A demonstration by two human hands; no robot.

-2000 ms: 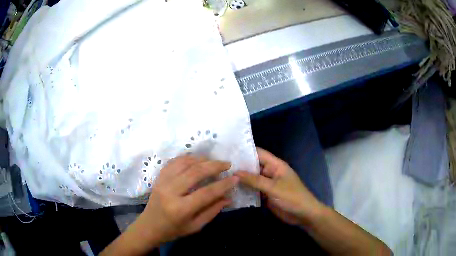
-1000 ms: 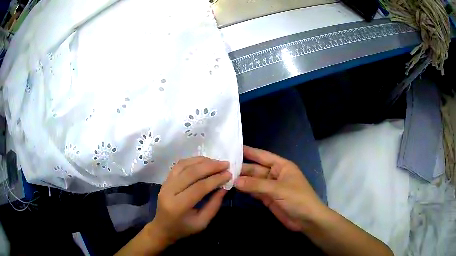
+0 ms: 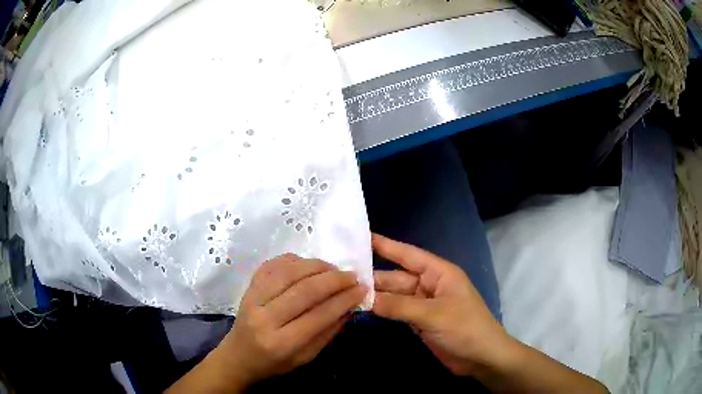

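The white eyelet fabric (image 3: 192, 154) lies over the table at the left and hangs down over its front edge. Its rows of cut-out flowers show near the lower border. My left hand (image 3: 296, 315) holds the fabric's lower right corner, with its fingers over the cloth. My right hand (image 3: 431, 300) pinches the same corner from the right side, its fingertips close to those of my left hand. The thumb of my left hand is hidden behind the cloth and fingers.
A ruler strip (image 3: 493, 73) runs along the blue-edged table front. A dark oblong object (image 3: 548, 14) lies at the back. Cream strips (image 3: 654, 46) hang at the table's right end. A grey-lilac cloth piece (image 3: 646, 204) lies by a white garment pile (image 3: 562, 269).
The fabric corner was spread flat, then folded narrower between my fingers. Over the last second both hands have moved slightly down with it, and the right edge now hangs straighter.
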